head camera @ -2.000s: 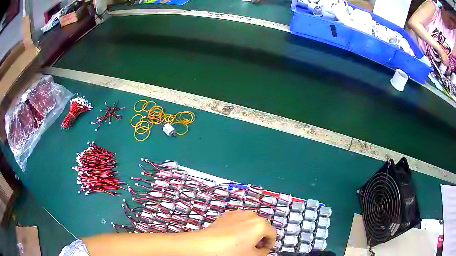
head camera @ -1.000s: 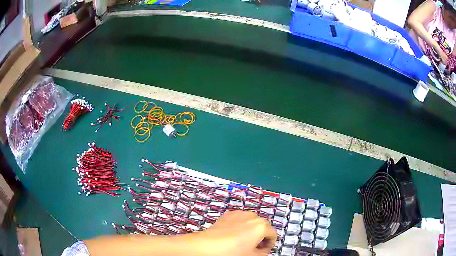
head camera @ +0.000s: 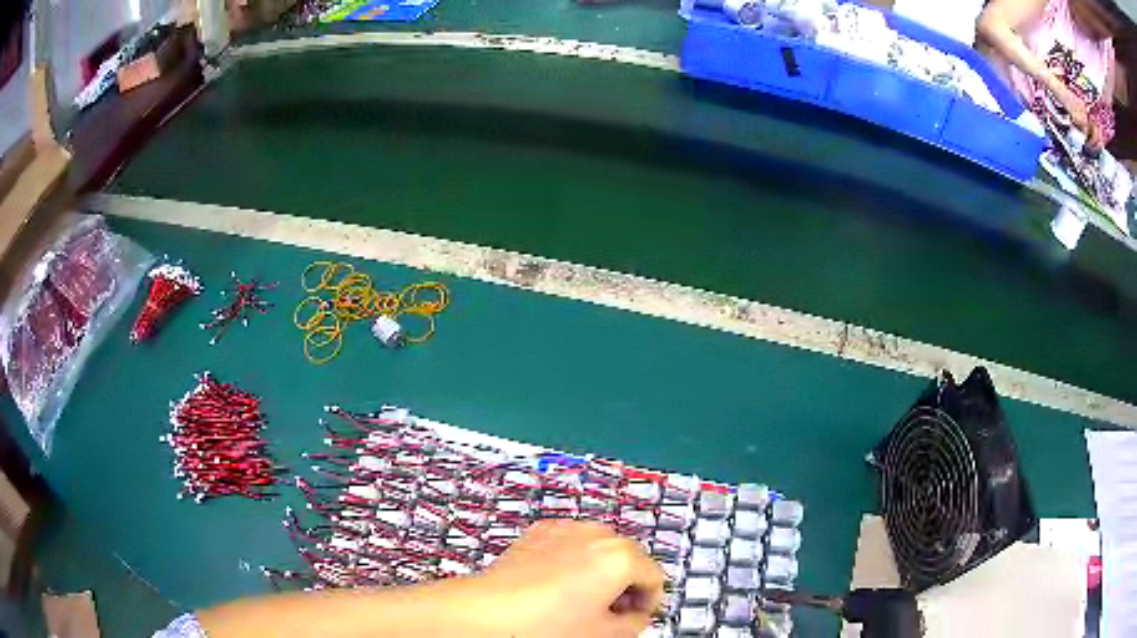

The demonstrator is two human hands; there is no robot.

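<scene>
My left hand (head camera: 580,576) reaches in from the lower left over the rows of small silver components (head camera: 738,548). Its fingers are curled down and their tips are hidden, so I cannot tell what they hold. Red and black lead wires (head camera: 418,492) cross the left and middle rows; the right-hand columns are bare. A thin-tipped tool with a dark handle, likely a soldering iron (head camera: 879,611), lies low at the right, its tip pointing left at the rows. My right hand is not in view. A red heap of loose leads (head camera: 222,439) lies left of the rows.
Black fan (head camera: 950,484) on cardboard at right. Bag of leads (head camera: 65,312), bundled leads (head camera: 162,299), stray leads (head camera: 241,303), rubber bands (head camera: 355,299) and a small white part (head camera: 388,330) lie behind. Blue bin (head camera: 860,94), white cup-like part (head camera: 1067,226) and a person are across the conveyor.
The view has shifted slightly, moving bench things left. The dark-handled tool shows more at the lower right than before. The white cup-like part has moved right past the blue bin. My left hand keeps its pose.
</scene>
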